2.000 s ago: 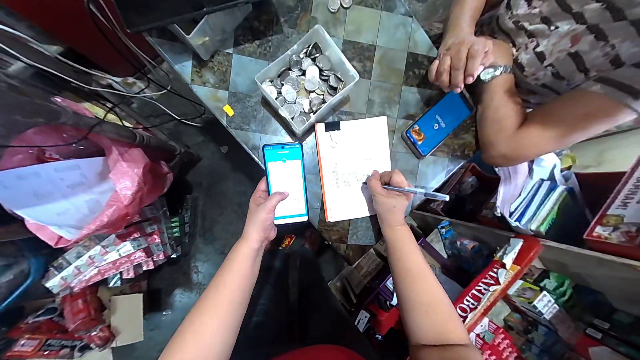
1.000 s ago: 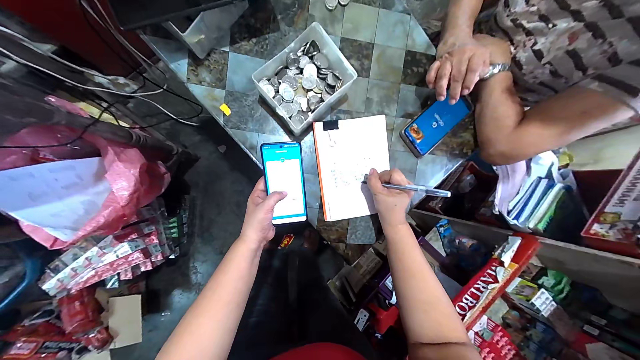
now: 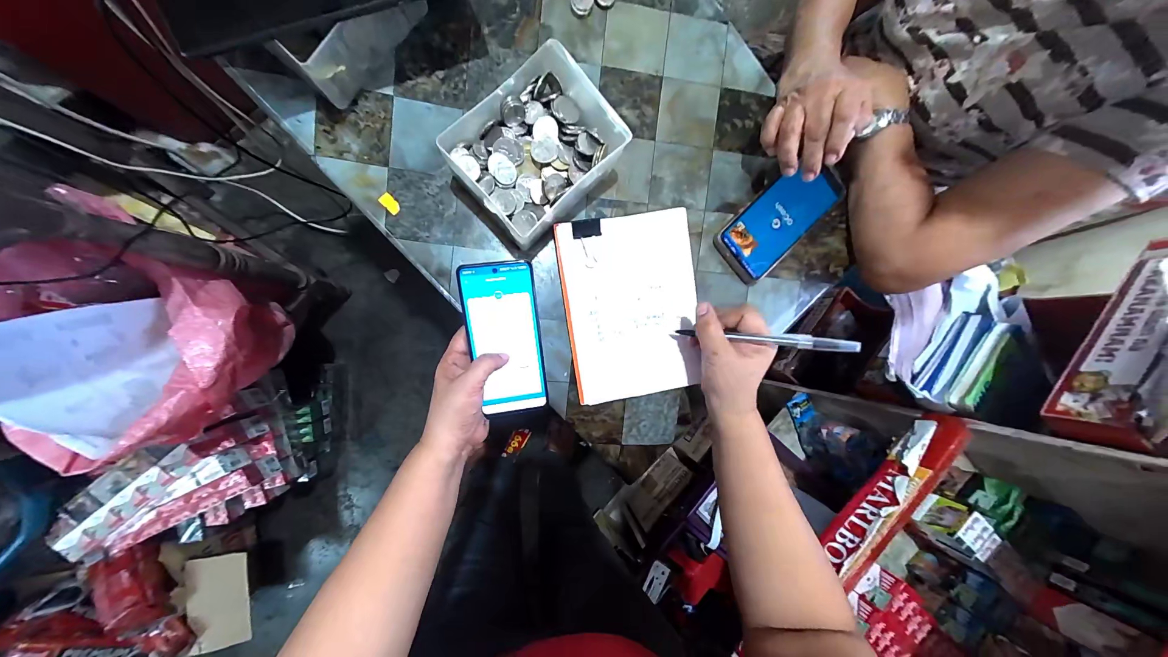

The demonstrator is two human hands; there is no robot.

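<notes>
My left hand [image 3: 465, 392] holds a smartphone [image 3: 504, 338] upright with its lit screen facing me, the thumb over the lower screen. A ballpoint pen [image 3: 803, 342] is gripped in my right hand [image 3: 733, 360], its tip at a page of handwriting. That page belongs to a notebook [image 3: 630, 365] with an orange edge and a black clip at its top left, lying on the tiled table. Above the notebook stands a translucent plastic container [image 3: 610, 114] full of coins [image 3: 545, 151]. To the notebook's right lies a second smartphone [image 3: 780, 224] with a blue screen, touched by another person's fingers.
Another person's hands [image 3: 817, 114], one wrist with a metal watch, rest at the tiled table's [image 3: 684, 100] upper right. Cartons and packets [image 3: 995, 547] fill the lower right, beside stacked papers [image 3: 972, 342]. A pink plastic bag [image 3: 210, 338] and hanging sachets are on the left, below loose cables.
The other person's hand has shifted slightly down onto the top edge of the second phone. My hands have hardly moved.
</notes>
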